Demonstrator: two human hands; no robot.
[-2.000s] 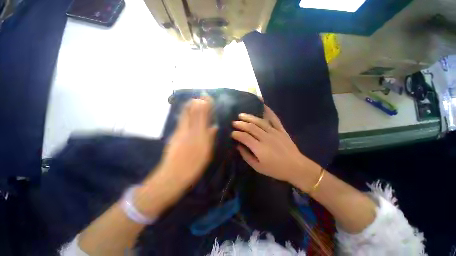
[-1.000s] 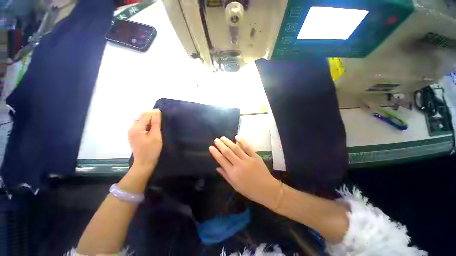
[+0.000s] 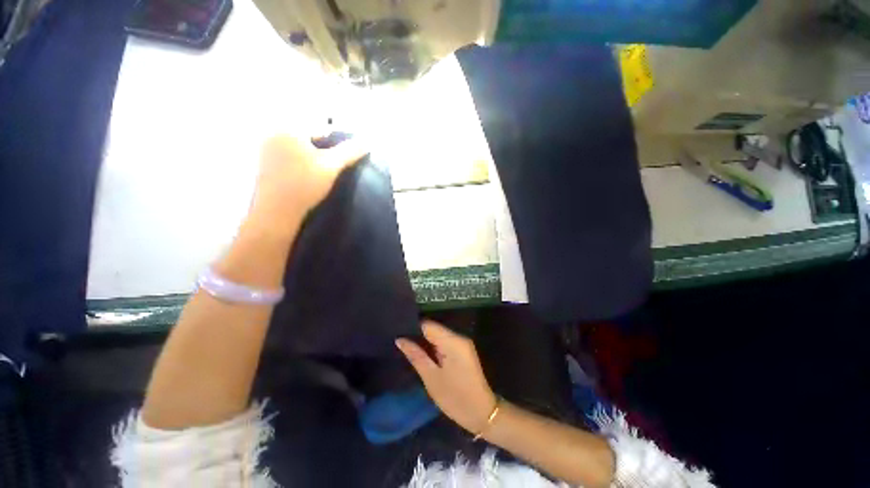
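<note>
A dark navy fabric panel [image 3: 348,257] runs from the glare under the machine head down over the table's front edge. My left hand [image 3: 300,176] grips its upper left part near the needle area; the fingertips are partly washed out by glare. My right hand [image 3: 453,372] holds the panel's lower right corner between thumb and fingers, below the table edge. The cream sewing machine head [image 3: 382,43] is above my left hand. The needle and presser foot are lost in the glare.
More dark cloth [image 3: 572,191] lies right of the needle, with a pale strip at its left side. A long dark panel [image 3: 48,172] hangs at the left. A phone [image 3: 181,17] lies upper left. A green-and-blue tool [image 3: 739,188] and a black looped item [image 3: 809,152] lie right.
The panel has turned lengthwise and its upper end has moved up to the machine head with my left hand. My right hand has moved down to its lower corner. The view has shifted.
</note>
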